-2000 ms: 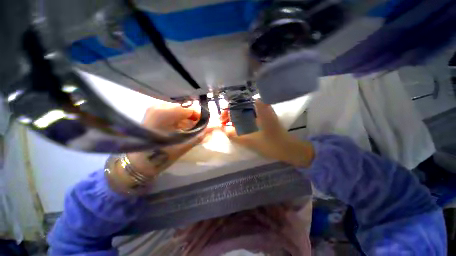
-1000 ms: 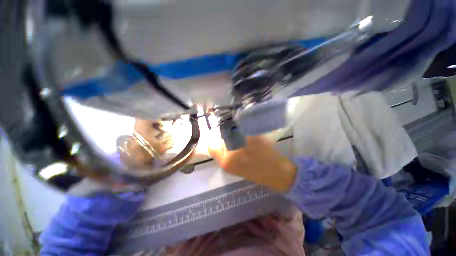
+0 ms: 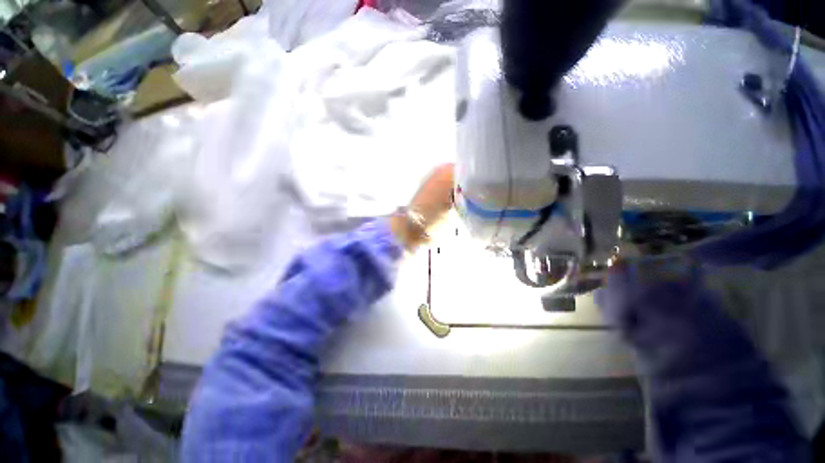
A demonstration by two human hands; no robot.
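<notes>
The white sewing machine head with a blue stripe fills the upper right. The grey block shows beside its lit needle area. My left hand reaches to the left end of the head, near the white cloth pile; its fingers are hidden or lost in glare, so its hold cannot be told. My right sleeve reaches under the head's right part; the hand itself is hidden there. A small tan oval piece sits at the corner of the bed seam.
The grey ruler strip runs along the table's front edge. More pale, sheer cloth spreads over the left of the table. A purple cloth hangs at the machine's right. Boxes and clutter stand at the far left.
The view has pulled back and turned left, bringing the white pile into sight. My left hand has moved from the needle area to the head's left end. My right hand has become hidden.
</notes>
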